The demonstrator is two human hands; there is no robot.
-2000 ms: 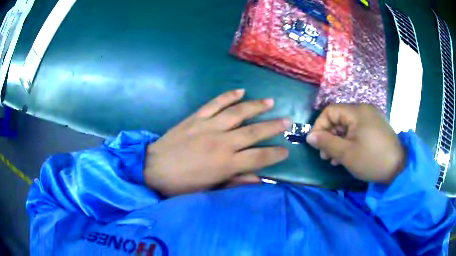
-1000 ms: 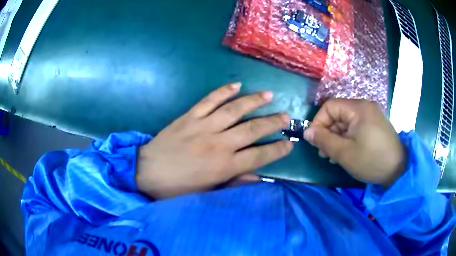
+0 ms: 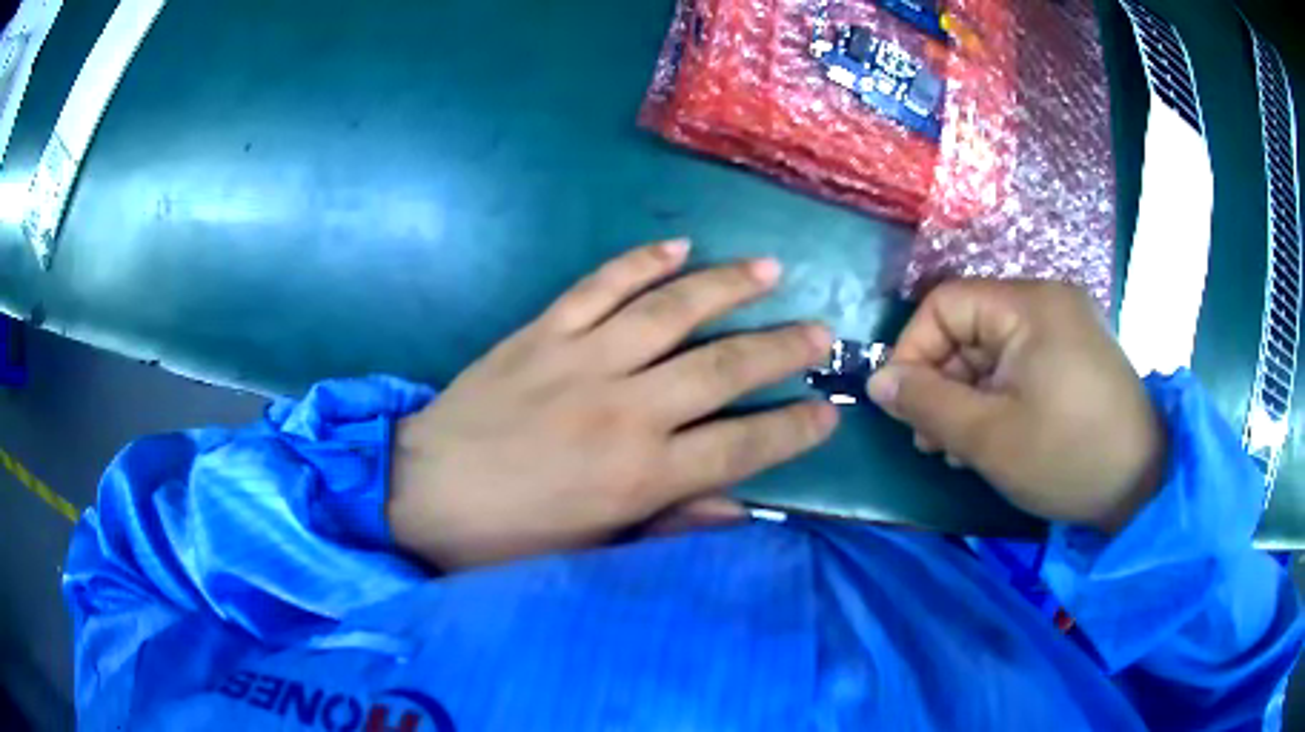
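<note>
A small dark circuit board (image 3: 844, 373) with silver parts lies on the green mat between my hands. My left hand (image 3: 616, 408) lies flat with fingers spread, two fingertips touching the board's left side. My right hand (image 3: 1009, 393) is at the board's right end, thumb and index fingertip pinched together against it. Whether a tiny adhesive piece is between those fingertips is hidden. The board's right end is covered by the fingertips.
A red bubble bag (image 3: 802, 129) with dark blue boards (image 3: 880, 72) on it lies beyond my hands. A partly bare sticker strip (image 3: 1166, 229) and another sticker strip (image 3: 1274, 258) lie at right. White liner strips (image 3: 93, 107) lie at far left.
Since two seconds ago the view has shifted slightly. My left fingertips have come closer around the board's left side. My right hand stays pinched at its right end, almost unmoved.
</note>
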